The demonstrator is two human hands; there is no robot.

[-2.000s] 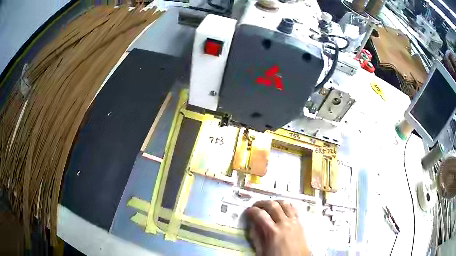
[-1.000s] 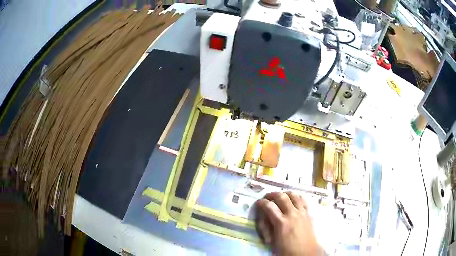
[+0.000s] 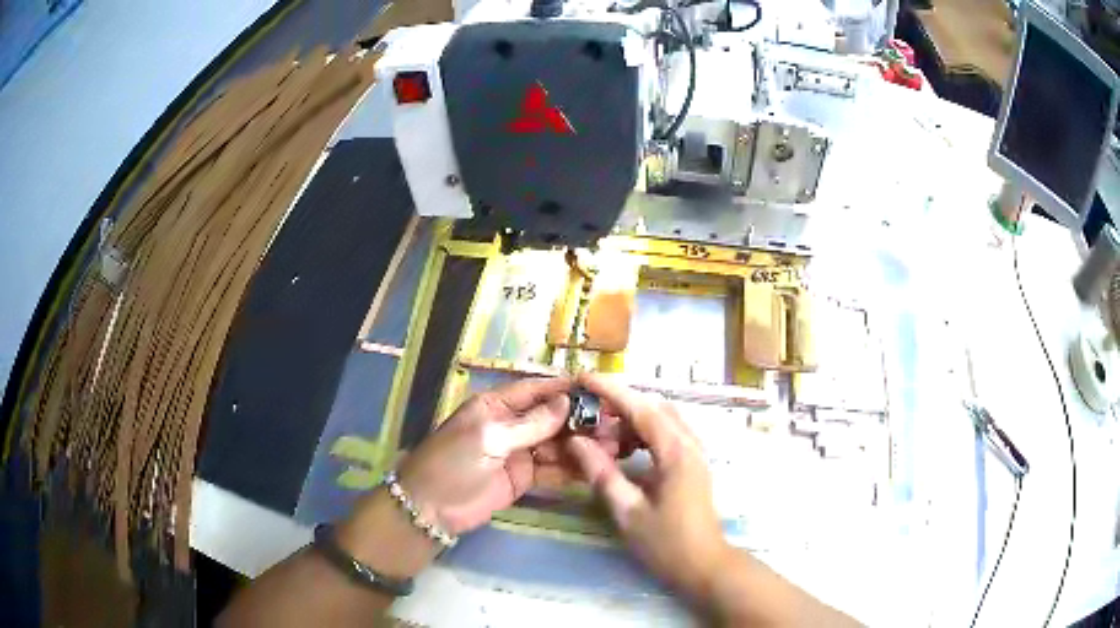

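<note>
My left hand and my right hand meet over the front of the template plate, below the machine head. Both hands hold a small dark metal bobbin case between their fingertips. Whether a bobbin is in it, I cannot tell. Any thread is too fine to see. Behind the hands, the yellow-edged clamp frame with brown pads lies under the head, in yellow light. The template plate has yellow tape and copper-pink strips, and my hands hide part of it.
A pile of long brown straps lies at left beside a black mat. At right are a touchscreen on a stand, slim snips or tweezers, a thin black cord and a white spool-like object.
My left hand has come into view, and both hands now hold the bobbin case. My right hand has moved up and left from the plate's front. The view has shifted.
</note>
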